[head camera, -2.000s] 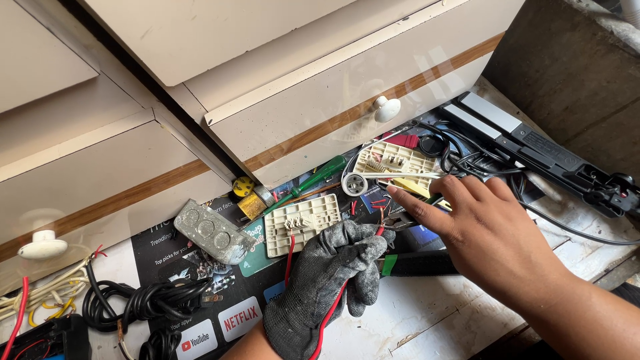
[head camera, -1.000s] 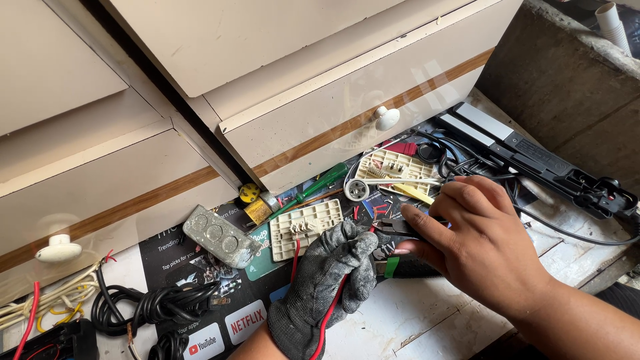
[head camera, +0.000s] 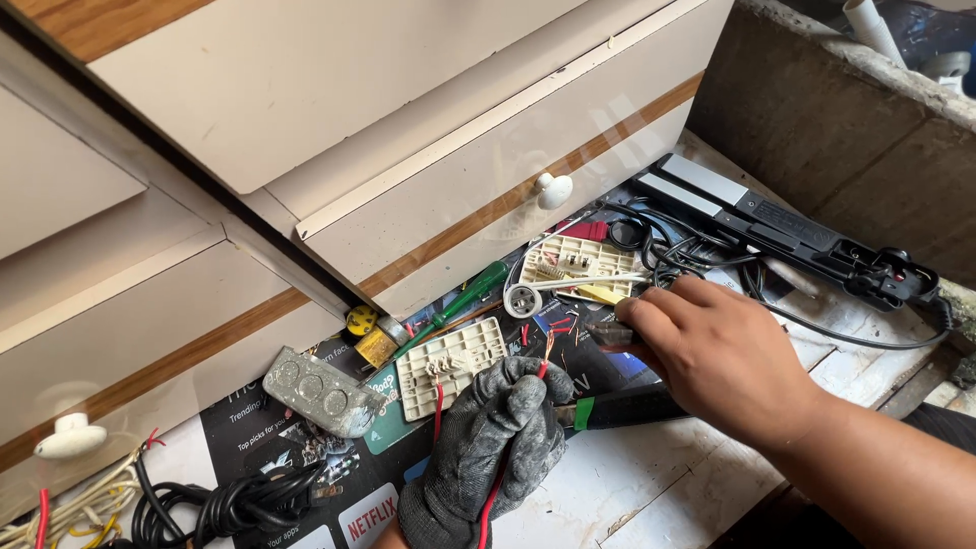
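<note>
My left hand (head camera: 507, 427), in a grey-black work glove, pinches a red insulated wire (head camera: 494, 499) whose bare copper strands (head camera: 549, 345) stick up past the fingertips. Another red wire (head camera: 438, 408) runs from a cream plastic switch plate (head camera: 450, 366) down behind the glove. My bare right hand (head camera: 709, 343) is closed around a pair of pliers (head camera: 610, 334); their metal jaws point left, a little apart from the strands, and the handles are mostly hidden. Cut bits of red insulation (head camera: 560, 324) lie between the hands. A second cream plate (head camera: 583, 263) lies behind the right hand.
Drawers with white knobs (head camera: 554, 191) stand behind. Around the hands lie a green screwdriver (head camera: 476, 290), a metal electrical box (head camera: 320, 393), a yellow plug (head camera: 361, 320), a black-handled tool (head camera: 629, 408) and coiled black cable (head camera: 252, 503). A black hair straightener (head camera: 793, 236) lies right, beside a concrete wall (head camera: 831, 145).
The pliers were at the wire end one second ago; the right hand has drawn them to the right, away from it. Bare copper strands now show above the glove. The left hand keeps its hold.
</note>
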